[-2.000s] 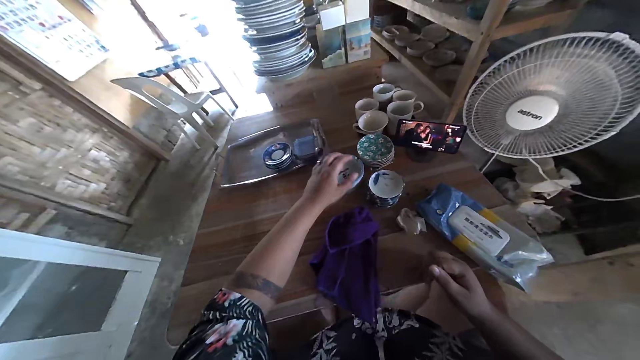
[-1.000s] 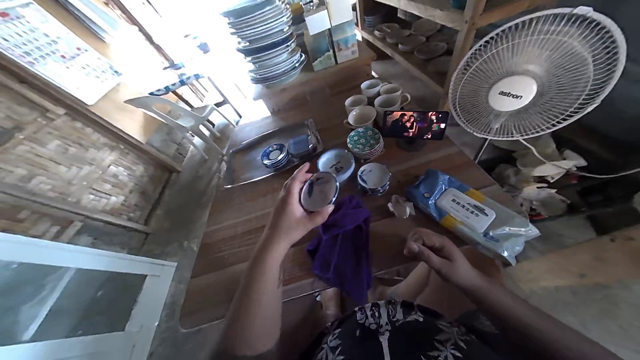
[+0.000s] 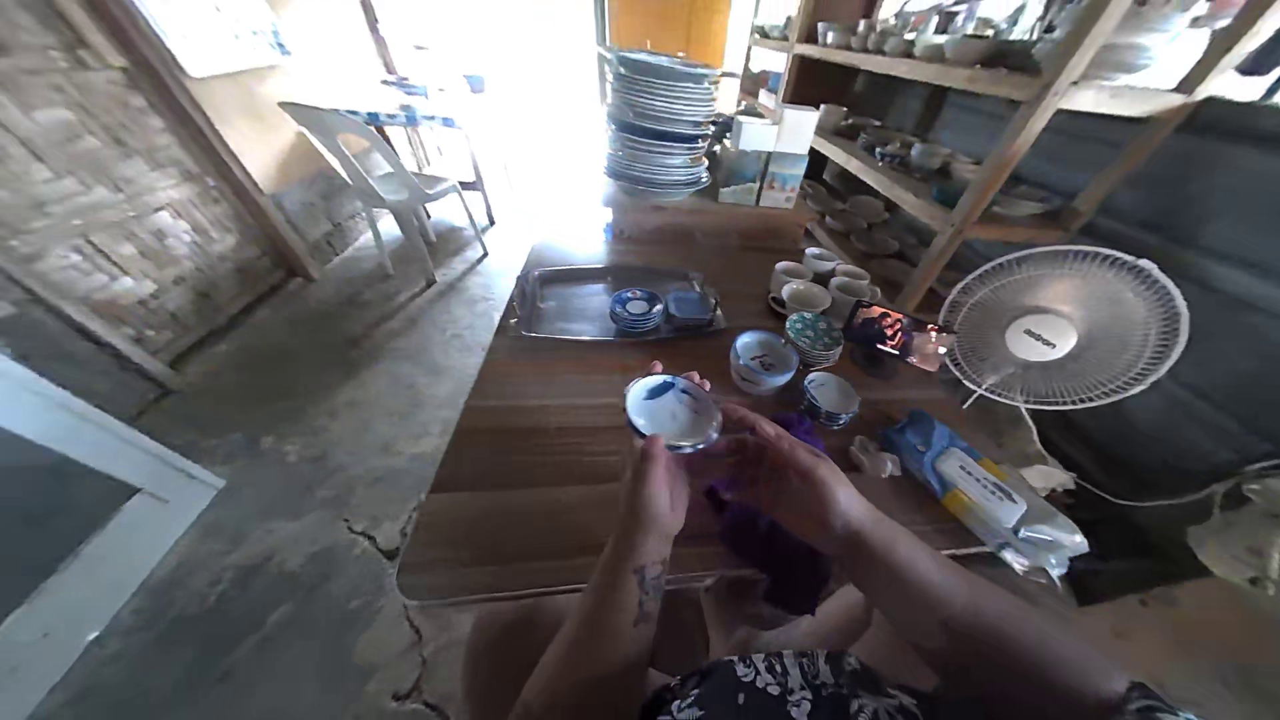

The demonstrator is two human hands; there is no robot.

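Note:
My left hand (image 3: 662, 480) holds a small white ceramic dish with blue painting (image 3: 673, 411), thumb at its near rim and fingertips past the far side. My right hand (image 3: 790, 475) is beside the dish's right edge, fingers extended; whether it touches the rim cannot be told. Under the right hand lies a purple cloth (image 3: 775, 545), partly hidden. Beyond the hands are a blue-and-white bowl (image 3: 763, 358), a stack of small blue-rimmed bowls (image 3: 830, 396) and a stack of green patterned dishes (image 3: 814, 336). Small blue saucers (image 3: 637, 308) sit on a metal tray (image 3: 565, 300).
White cups (image 3: 806, 296) and a lit phone (image 3: 898, 333) stand behind the bowls. At right are a wipes pack (image 3: 985, 490), crumpled tissue (image 3: 873, 457) and an electric fan (image 3: 1065, 328). A tall plate stack (image 3: 660, 125) rises at the far end, near wooden shelves (image 3: 920, 75).
The view has tilted up. The right hand has moved from above the table's near right part to beside the dish, which the left hand held one second ago too.

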